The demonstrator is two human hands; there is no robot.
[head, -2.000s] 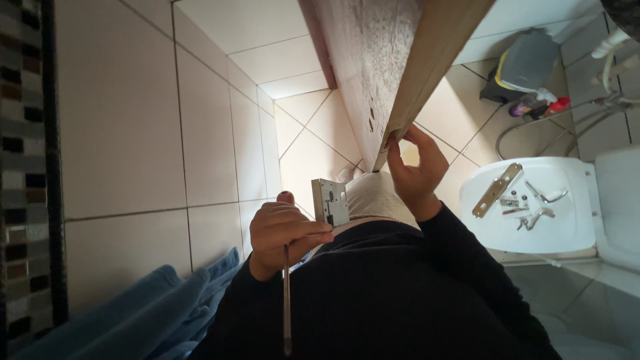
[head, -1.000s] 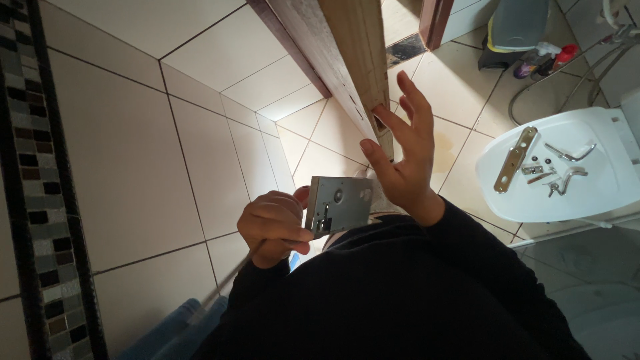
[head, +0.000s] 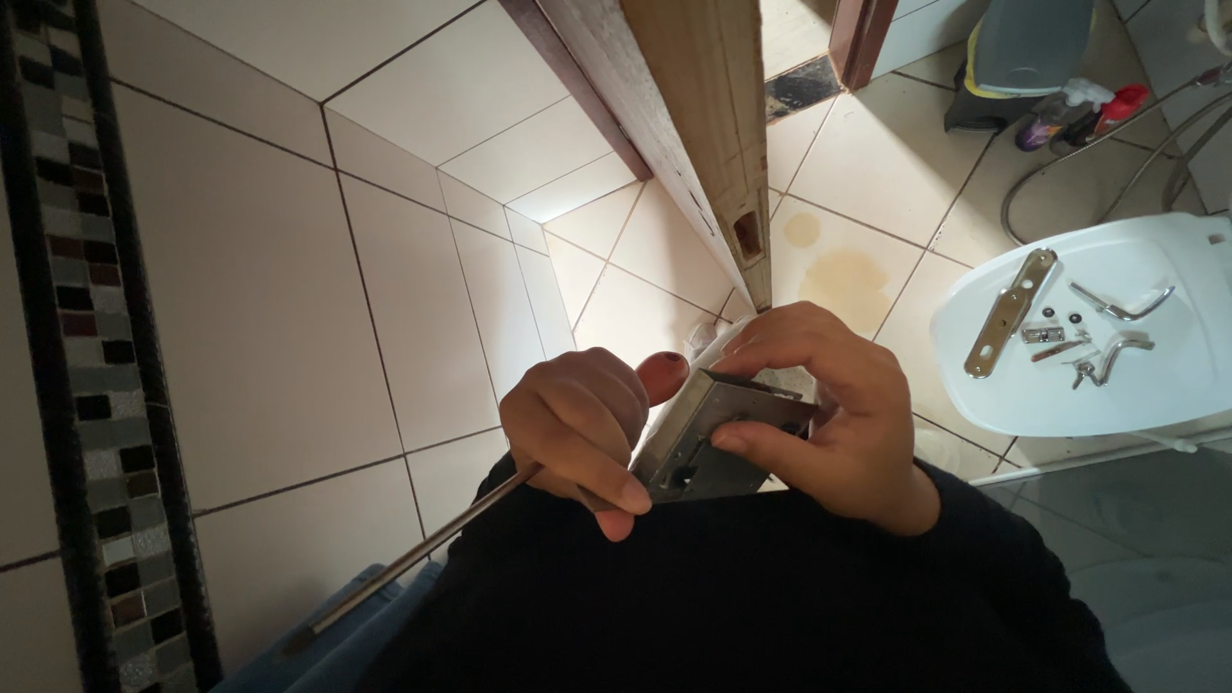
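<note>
Both my hands are on a metal mortise lock case (head: 727, 438) in front of my body. My left hand (head: 582, 428) pinches its lower left end and also holds a screwdriver (head: 414, 558), whose shaft points down to the left. My right hand (head: 833, 414) grips the other end, thumb on the flat face and fingers over the upper edge. Just beyond stands the edge of a wooden door (head: 717, 125), with a mortise hole (head: 748, 236) cut in it. On the white toilet lid (head: 1126, 404) lie a long metal plate (head: 1011, 313), lever handles (head: 1121, 303), a lock cylinder (head: 1042, 335) and small parts.
A grey bin (head: 1030, 48) stands at the upper right beside spray bottles (head: 1059, 115) and a hose (head: 1030, 192). Tiled wall (head: 241, 289) with a mosaic strip (head: 96, 337) runs along the left. Blue cloth (head: 318, 626) hangs at the lower left.
My right hand, earlier at the door edge, has come down onto the lock case, which my left hand held alone before. The lock case is now tilted differently.
</note>
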